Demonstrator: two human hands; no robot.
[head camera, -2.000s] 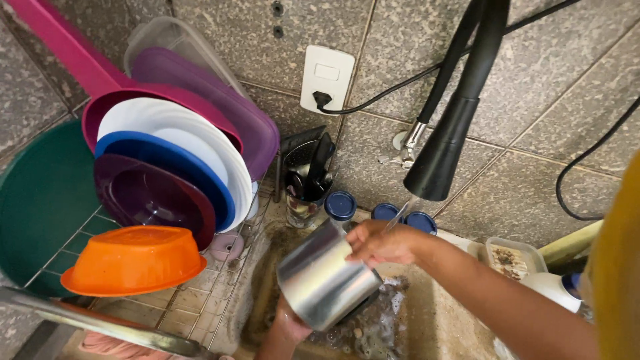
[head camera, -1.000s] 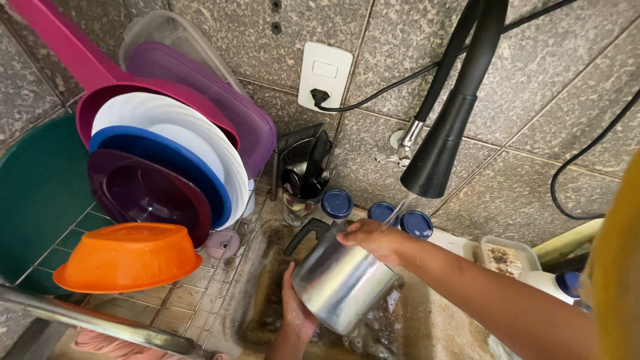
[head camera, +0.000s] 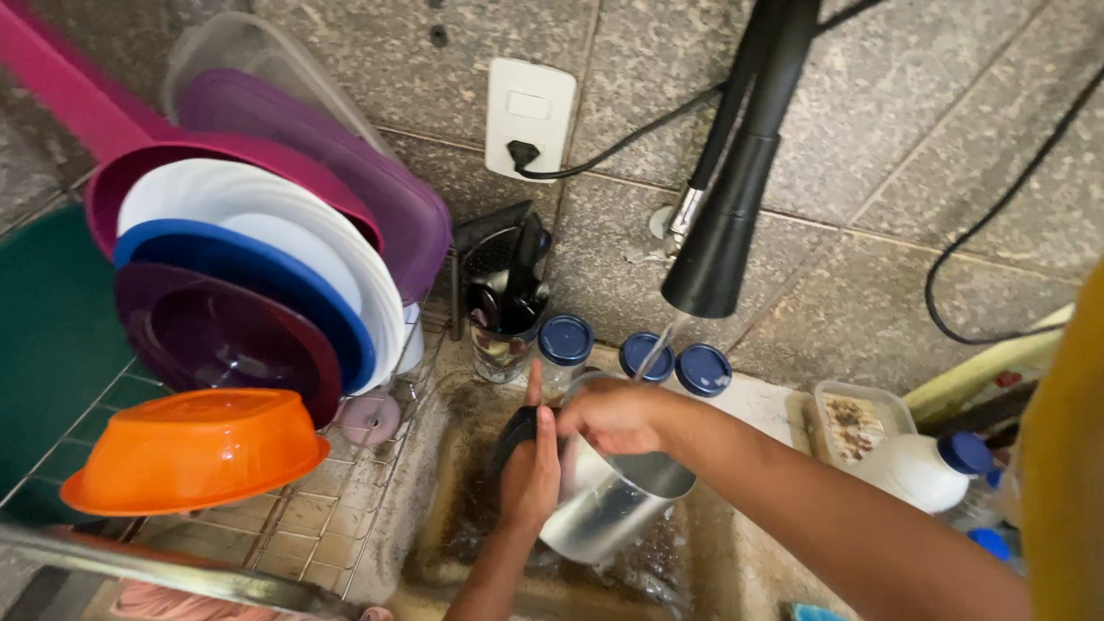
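Observation:
Over the sink basin (head camera: 466, 561) is a shiny metal pot (head camera: 595, 517), tilted, its open mouth facing up and to the right. My left hand (head camera: 533, 474) grips its black handle (head camera: 515, 431) on the left side. The fingers of my right hand (head camera: 617, 416) are bent at the pot's rim near the handle; whether they pinch anything is hidden. Water runs from the black faucet head (head camera: 711, 267) just above, falling at my right hand and the pot.
At left, a wire dish rack (head camera: 302, 535) bears an orange bowl (head camera: 203, 448), stacked bowls and a magenta colander (head camera: 250, 159). Behind the basin stand a glass of utensils (head camera: 500, 354) and blue-lidded jars (head camera: 565, 341). A white bottle (head camera: 914, 470) and a plastic container (head camera: 862, 423) are at right.
The pot has turned so that its mouth shows at the upper right. My left hand has moved from the pot's side onto the handle.

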